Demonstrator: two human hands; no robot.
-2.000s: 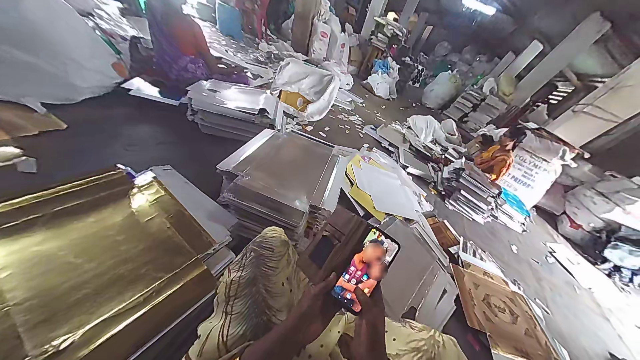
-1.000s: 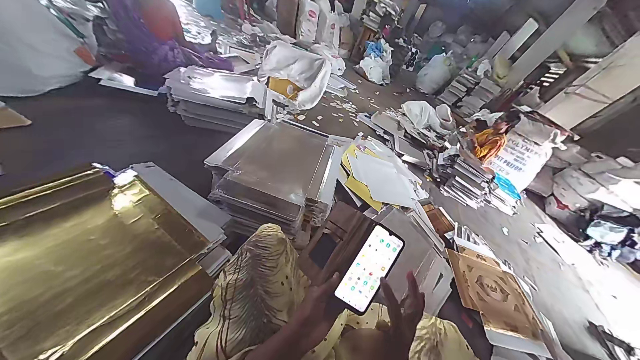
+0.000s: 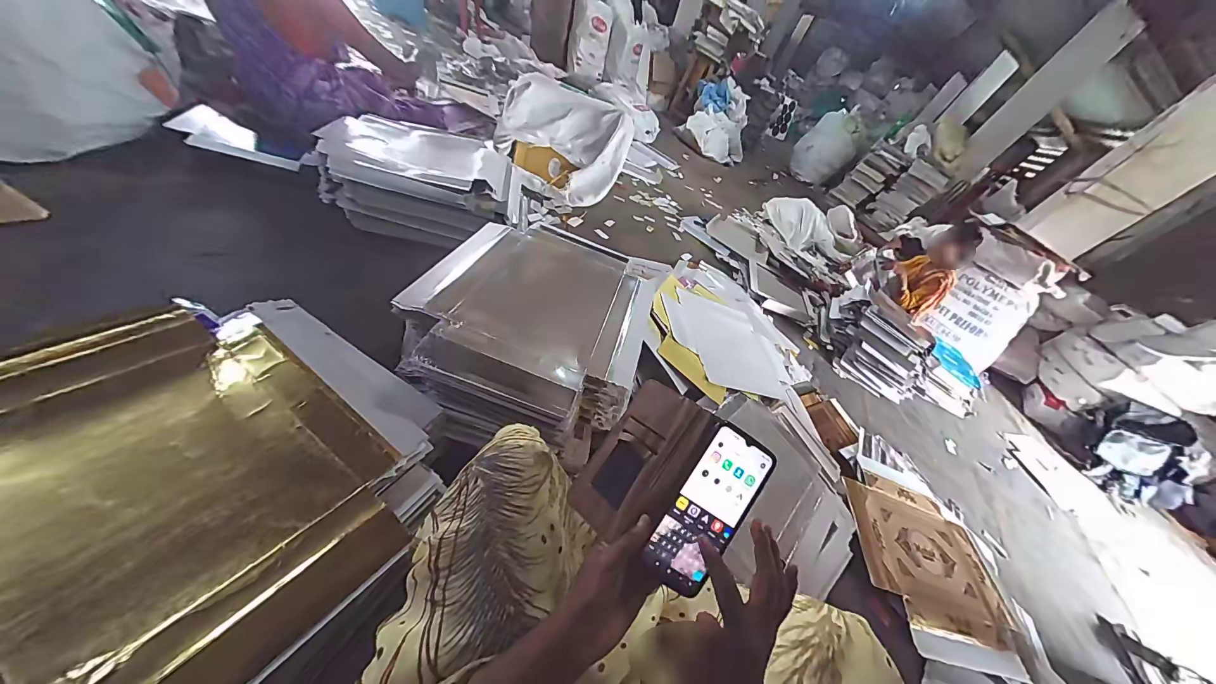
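A smartphone (image 3: 711, 508) in a brown flip case (image 3: 632, 456) lies in my left hand (image 3: 608, 579), low in the middle of the view. Its screen is lit and shows app icons above a keyboard. My right hand (image 3: 755, 594) is at the phone's lower right, fingers spread, with one finger at the lower part of the screen. Both hands are above my lap, which yellow patterned cloth (image 3: 484, 541) covers.
Gold foil-faced sheets (image 3: 190, 484) are stacked at the left, silver-faced ones (image 3: 541, 313) ahead. White and yellow sheets (image 3: 722, 342) lie beside them. A printed brown board (image 3: 926, 551) is at the right. One person (image 3: 921, 280) sits behind stacks; another (image 3: 332, 66) is at upper left.
The phone screen went from a picture background to a white page of icons, and now shows a keyboard too. My right hand moved off the phone, then a finger came back to the screen.
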